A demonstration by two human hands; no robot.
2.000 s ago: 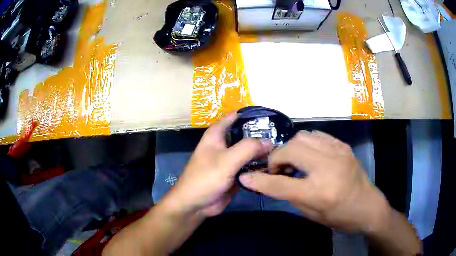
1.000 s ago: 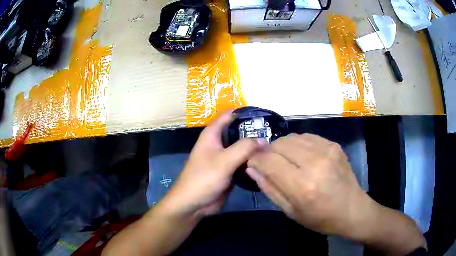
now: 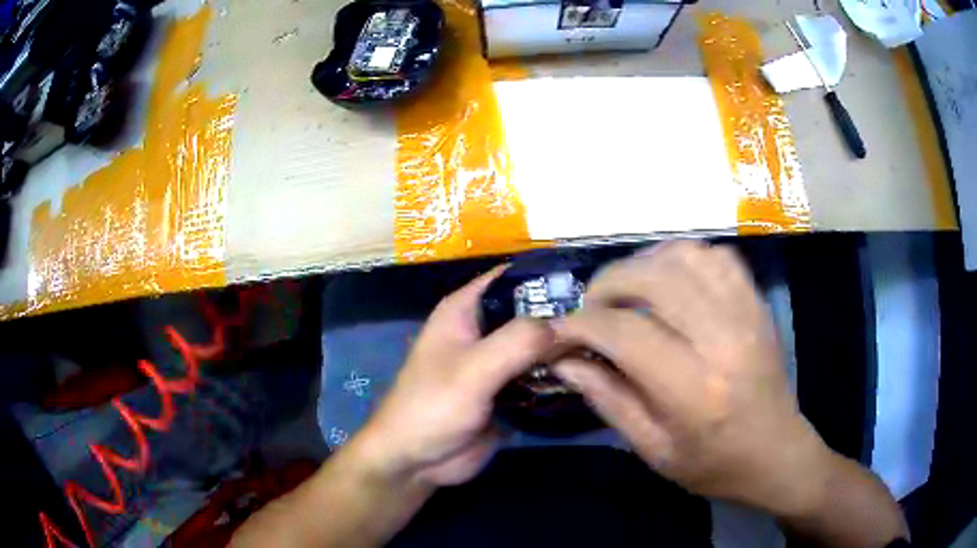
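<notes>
A black camera housing (image 3: 536, 412) is held above my lap, just below the bench's front edge, with its open back up. A silver circuit board (image 3: 550, 294) shows inside it; its lower part is partly covered by my fingers. My left hand (image 3: 450, 375) grips the housing's left side, thumb on the board. My right hand (image 3: 686, 364) is bent over the board from the right, slightly blurred, its fingertips at the board near my left thumb. Whether the right fingers pinch something small cannot be seen.
Another black housing with a board (image 3: 380, 51) lies on the bench. A white-grey screw feeder (image 3: 579, 30) stands behind a white sheet (image 3: 621, 155). A hand screwdriver (image 3: 844, 123) lies right beside a white piece (image 3: 809, 59). Black parts (image 3: 80, 75) are back left. A red coiled hose (image 3: 139, 412) hangs left.
The housing has moved slightly down. My right hand has shifted over the board and its fingers are more raised. The red coiled hose now shows stretched at the lower left. The view has shifted slightly.
</notes>
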